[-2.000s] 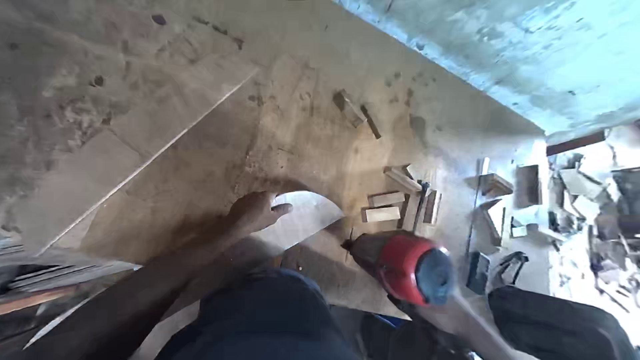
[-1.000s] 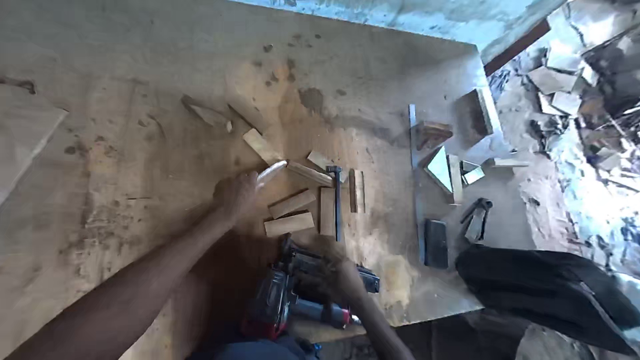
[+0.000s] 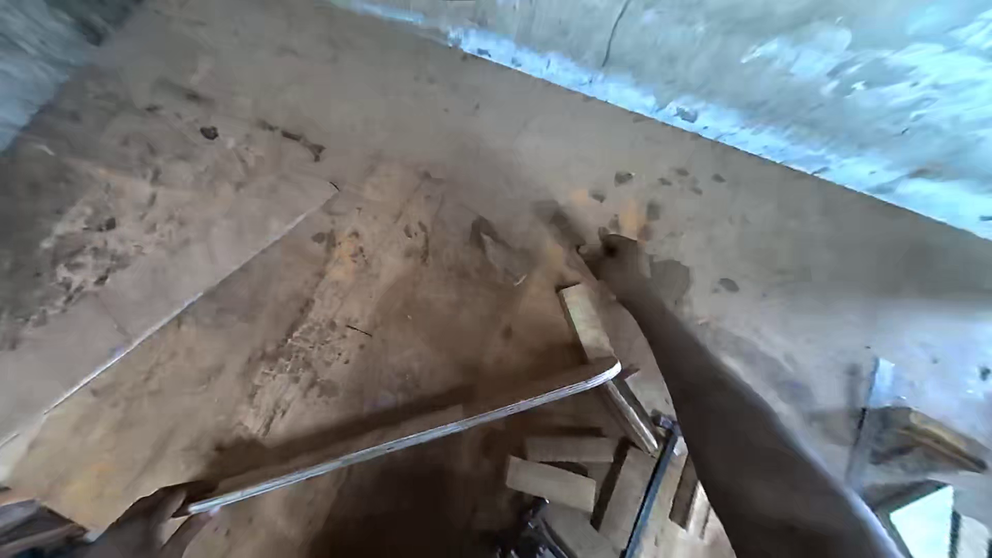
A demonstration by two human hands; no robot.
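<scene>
My left hand point(image 3: 151, 519), at the lower left, grips one end of a long flat board with a pale layered edge point(image 3: 434, 434) and a rounded far end. That far end overlaps a wood block point(image 3: 587, 322). My right hand point(image 3: 620, 260) reaches out over the worktable, its fingers closed at the end of a short, blurred wood strip point(image 3: 559, 223). Another thin wood offcut point(image 3: 500, 256) lies left of it. Under my right forearm are several wood blocks point(image 3: 552, 482) and a dark metal bar tool point(image 3: 651, 484). Part of a dark tool point(image 3: 535, 535) shows at the bottom edge.
A large flat sheet point(image 3: 155, 271) lies on the left of the worktable point(image 3: 418, 139). A rough pale-blue wall point(image 3: 736, 77) runs along the far side. At the lower right are a metal straightedge point(image 3: 872, 418), a wood block point(image 3: 930, 438) and a pale-faced piece point(image 3: 922, 523).
My right hand has left the nail gun it was on and moved out to the wood strip. My left hand now shows at the board's end, lower left. The view has swung left.
</scene>
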